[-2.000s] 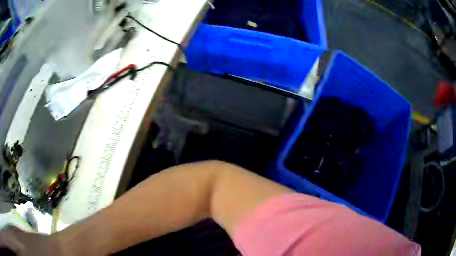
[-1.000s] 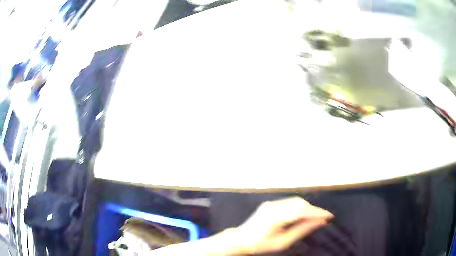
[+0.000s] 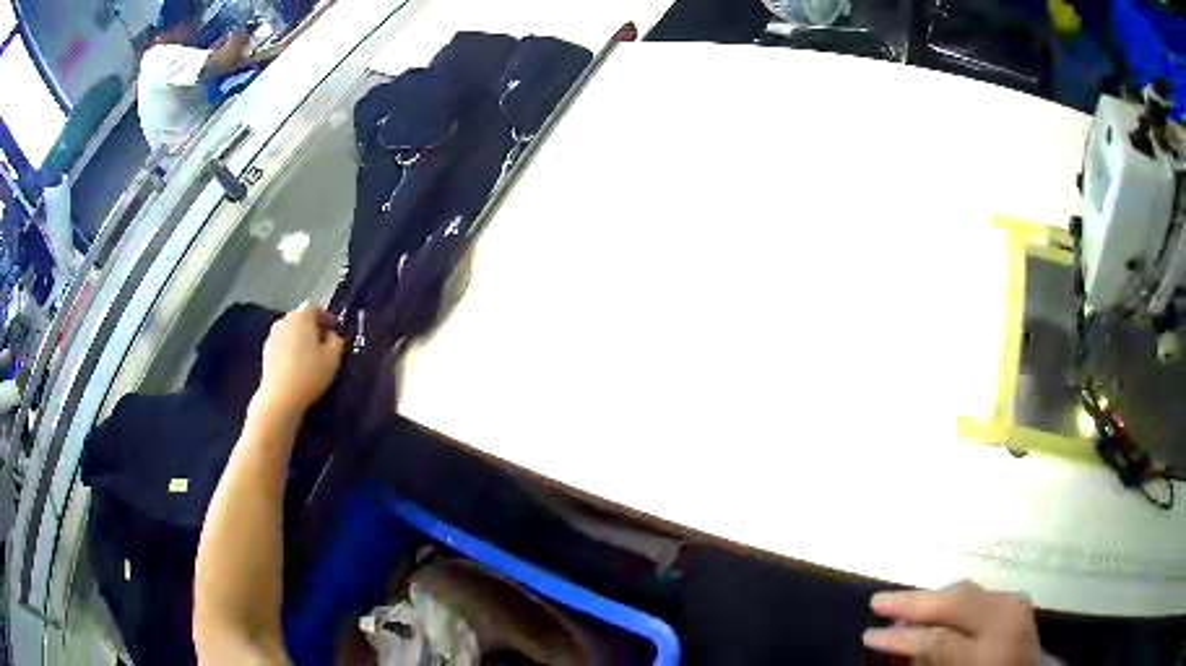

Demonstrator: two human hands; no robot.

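Note:
Dark fabric panels point(image 3: 436, 169) with silver zippers and pulls lie in a layered pile along the left side of the white table. My left hand point(image 3: 302, 358) is at the near part of this pile, its fingertips closed on the edge of a dark panel beside a silver zipper pull. The fingertips are partly hidden. My right hand point(image 3: 960, 627) is low in the picture, at the table's front edge, cut off by the bottom rim. Its fingers are slightly apart and nothing shows in them.
The white table point(image 3: 754, 286) curves across the middle. The sewing machine head point(image 3: 1125, 195) stands at the right, with yellow tape point(image 3: 1008, 338) and red-and-black snips point(image 3: 1119, 436) by its bed. A blue bin point(image 3: 533, 579) is below the front edge. A person point(image 3: 176, 85) is at the far upper left.
The view has swung left from the machine and right-hand bins to the fabric pile. My left hand now shows at the pile, and my right hand is at the lower right.

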